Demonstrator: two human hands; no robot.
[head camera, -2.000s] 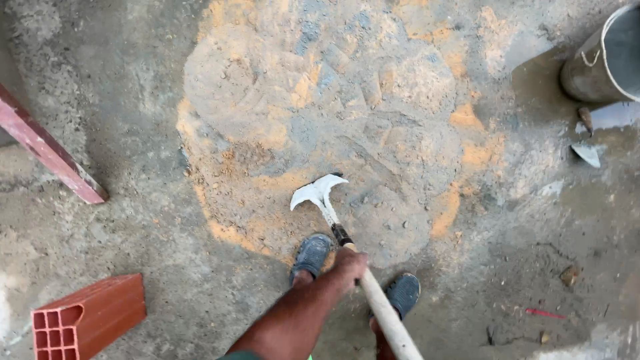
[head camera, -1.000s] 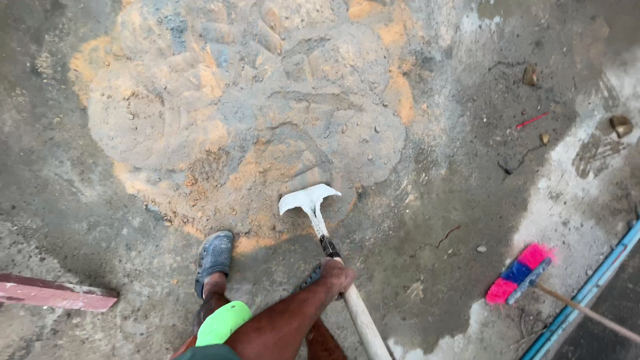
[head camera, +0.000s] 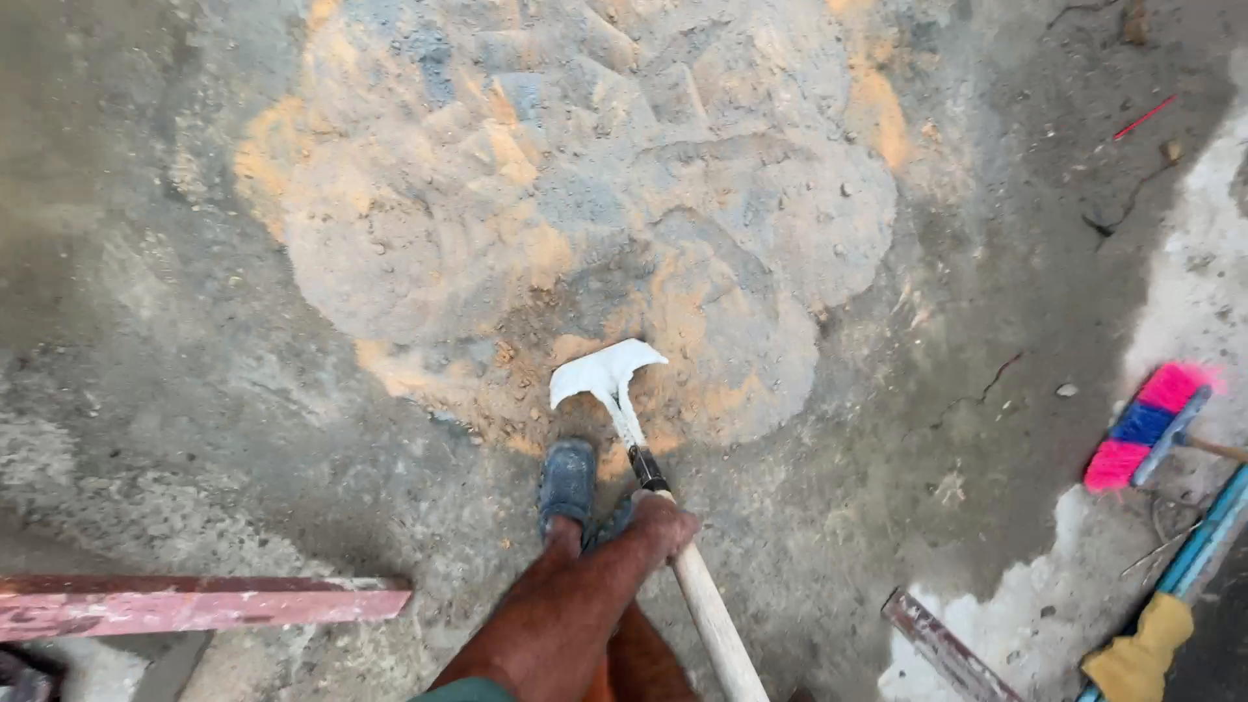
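Note:
My left hand (head camera: 665, 526) is closed around the upper wooden handle of a shovel (head camera: 717, 624), just behind its black collar. The shovel's white metal head (head camera: 606, 372) rests at the near edge of a broad, low heap of grey and orange sand and cement-like powder (head camera: 585, 195). How deep the blade sits in the heap cannot be told. A grey rubber clog (head camera: 567, 483) on one foot stands just below the head; the other foot is mostly hidden behind my left forearm. My right hand is not in view.
On the concrete floor, a pink-painted beam (head camera: 205, 606) lies at lower left. At right are a pink and blue broom head (head camera: 1150, 426), a blue bar (head camera: 1209, 536) with yellow cloth (head camera: 1141, 651) on it, a worn board (head camera: 946, 645) and a thin red strip (head camera: 1144, 118).
The view has shifted a lot; the bucket and hollow brick seen earliest are out of frame. My left hand stays on the shovel handle throughout, with the head near the heap's near edge.

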